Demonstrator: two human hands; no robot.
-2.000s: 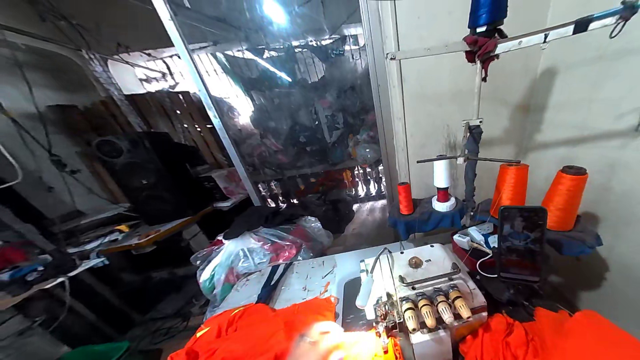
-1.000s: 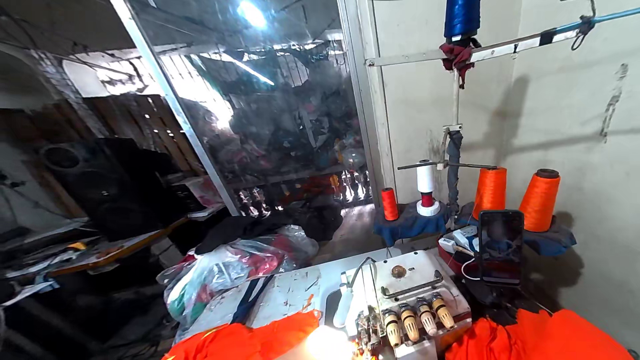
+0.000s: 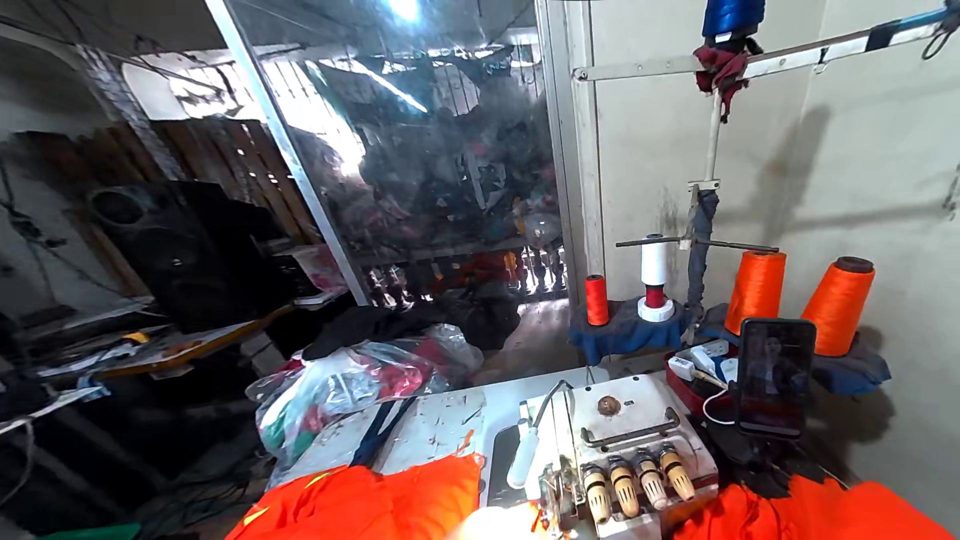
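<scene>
A white overlock sewing machine with several tan tension knobs stands at the lower middle right. Bright orange cloth lies on the table to its left, and more orange cloth is bunched to its right. Just left of the needle area, at the bottom edge, a glaring pale patch seems to be my left hand, close to the orange cloth; its fingers and grip are washed out. My right hand is outside the frame. Orange thread cones, a red spool and a white spool stand behind the machine.
A phone stands upright right of the machine, beside a red container with chargers. A clear plastic bag of cloth sits at the table's back left. Behind are a glass panel and a black loudspeaker.
Less orange cloth shows at the needle area than two seconds ago. The washed-out hand shows less at the bottom edge now. The view has shifted slightly.
</scene>
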